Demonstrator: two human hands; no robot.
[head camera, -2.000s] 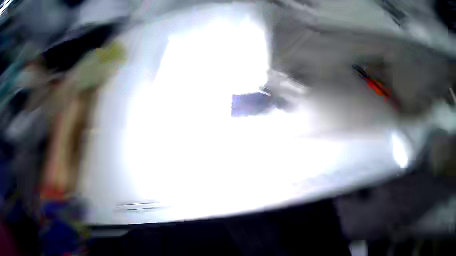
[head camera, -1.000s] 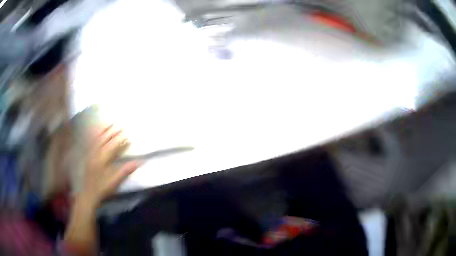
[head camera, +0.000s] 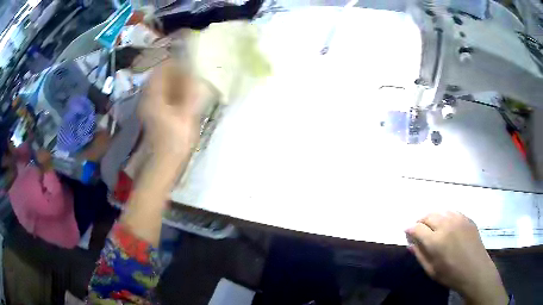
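A yellow-green cloth piece (head camera: 229, 56) lies at the table's upper left. My left hand (head camera: 175, 107) is blurred beside the cloth's left edge; whether its fingers grip it cannot be told. My right hand (head camera: 449, 244) rests at the table's front edge with fingers curled in, and nothing shows in it. The sewing machine's pale grey head (head camera: 488, 53) stands at the right. Its presser foot area (head camera: 417, 122) sits over a shiny bluish plate (head camera: 396, 122), with no cloth seen there.
Orange-red-handled snips (head camera: 518, 143) lie on the machine bed at the right. The white table (head camera: 309, 155) glares under the lamp. Left of it are a mixed cloth pile, a blue-checked cloth (head camera: 77, 122) and a person in a pink top (head camera: 44, 205). An open tray (head camera: 199, 226) is under the table edge.
The view has swung left, so the machine sits further right. My left hand has moved from the table's front left up to the yellow-green cloth. My right hand has come into view.
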